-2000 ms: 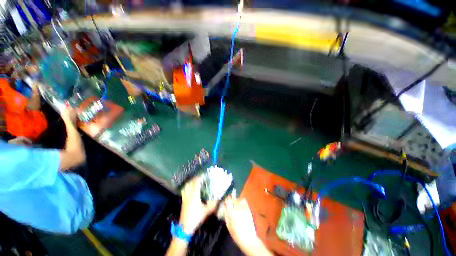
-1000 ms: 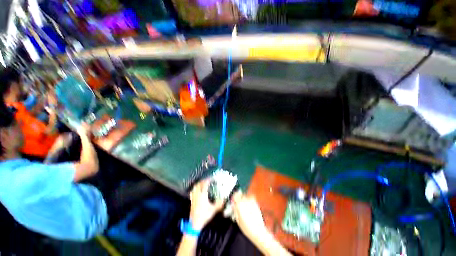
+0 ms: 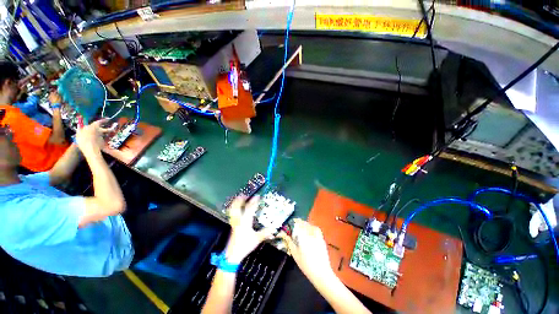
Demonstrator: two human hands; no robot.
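A green-white main board (image 3: 274, 210) is held at the bench's front edge, left of the orange-red fixture plate (image 3: 423, 260). My left hand (image 3: 245, 230) grips its left side and wears a bright blue wrist band (image 3: 225, 262). My right hand (image 3: 306, 245) is closed at its lower right corner; the fingertips are partly hidden. A second board (image 3: 375, 259) lies on the fixture plate with black leads and a blue cable at its back edge. A remote control (image 3: 246, 191) lies just behind the held board.
Another board (image 3: 479, 287) lies right of the plate, near coiled black cable (image 3: 495, 233). Red-yellow AV plugs (image 3: 417, 165) hang above the bench. A blue cord (image 3: 276, 132) runs down to the held board's area. A black slotted rack (image 3: 242, 282) is below the edge. A person in light blue (image 3: 61, 227) sits left.
The view has steadied and shifted. Both hands stay on the board at the bench edge. The neighbour's arm at left is now raised and bent over the bench.
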